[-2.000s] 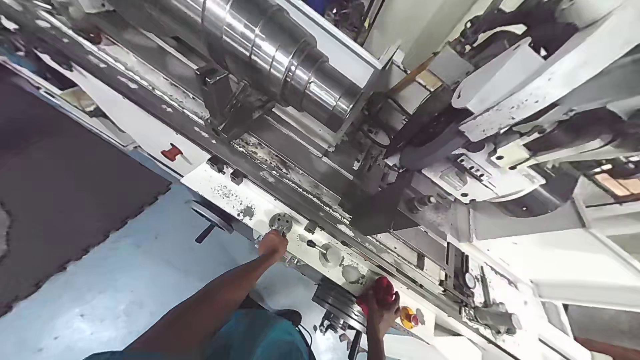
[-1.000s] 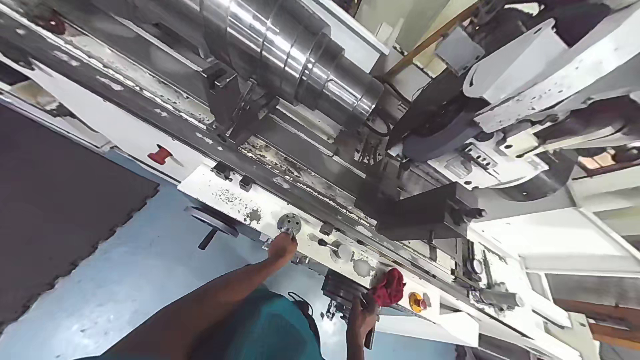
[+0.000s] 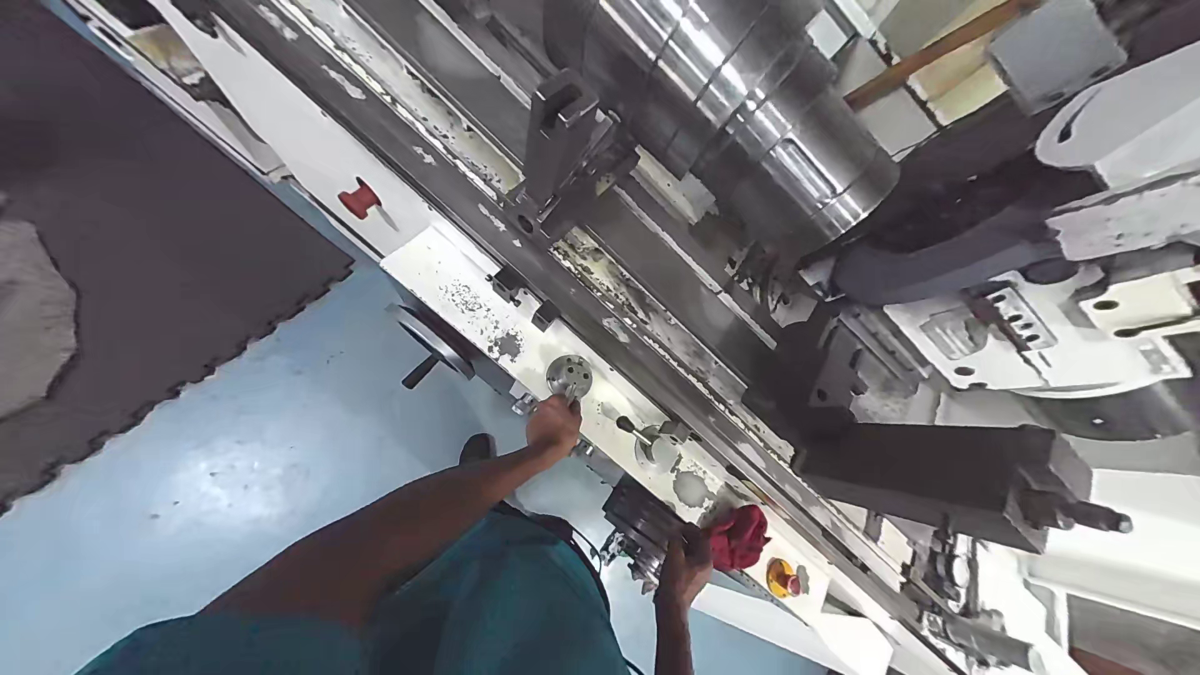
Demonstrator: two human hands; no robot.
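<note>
My left hand [image 3: 555, 425] is closed around a small lever at the round metal dial [image 3: 569, 376] on the white machine panel [image 3: 609, 412]. Farther right along the panel's edge, my right hand [image 3: 687, 562] is beside a red cloth [image 3: 741, 538]; its fingers curl round something dark that I cannot make out. Between the hands, a lever with a black knob [image 3: 624, 424] stands on the panel. Beyond the machine's long rails lies a large stepped steel shaft [image 3: 750, 103], horizontal and shiny.
A handwheel [image 3: 436, 342] juts from the panel's front at left. Near my right hand is a red and yellow push button [image 3: 783, 578]. A dark rectangular machine block [image 3: 937, 473] and a white wheel-head housing [image 3: 1012, 328] stand at right. A dark mat [image 3: 169, 234] covers floor at left.
My right hand, on the red cloth two seconds ago, is now lower and beside it. My left hand remains by the dial. The view has shifted closer to the panel.
</note>
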